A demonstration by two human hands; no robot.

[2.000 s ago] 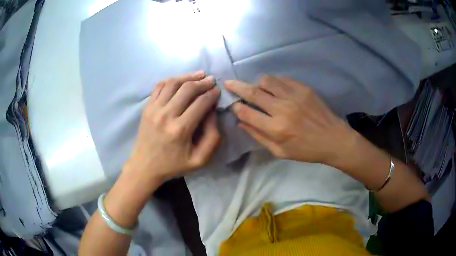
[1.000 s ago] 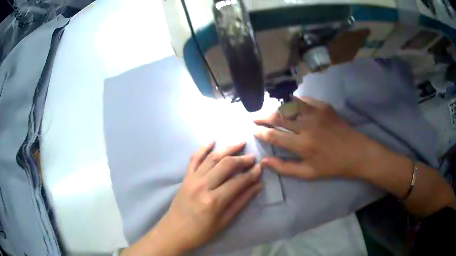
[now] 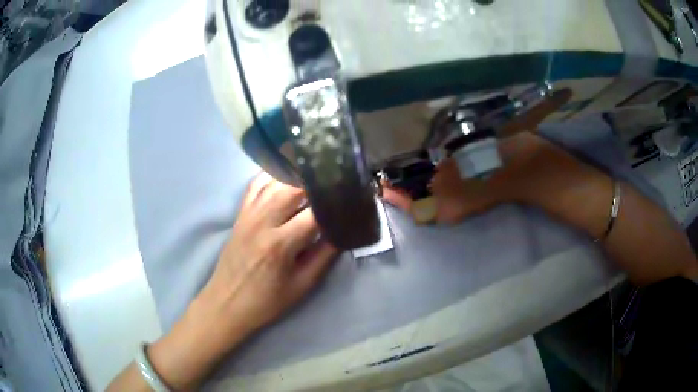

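The light grey garment panel [image 3: 459, 256] lies flat on the white machine table under the sewing machine head [image 3: 474, 38]. A narrow pale strip [image 3: 374, 249] lies on it, its near end showing below the dark shiny guard [image 3: 329, 168]. My left hand [image 3: 272, 245] lies on the panel left of the guard, fingertips partly hidden behind it. My right hand [image 3: 490, 180] is by the needle area, partly covered by the machine's metal parts and the brass-coloured knob [image 3: 423, 210]. The needle and the fingertips' contact with the strip are hidden.
Stacked grey panels [image 3: 38, 222] with dark edges stand at the left. The table's curved front edge [image 3: 398, 348] runs below the panel. A pale round dial [image 3: 476, 155] sits on the machine head. White and dark clothing shows at the bottom right.
The panel and both hands have moved in under the machine head, which now fills more of the view. The strip's near end has come closer to the guard, and the table's front edge has come into view.
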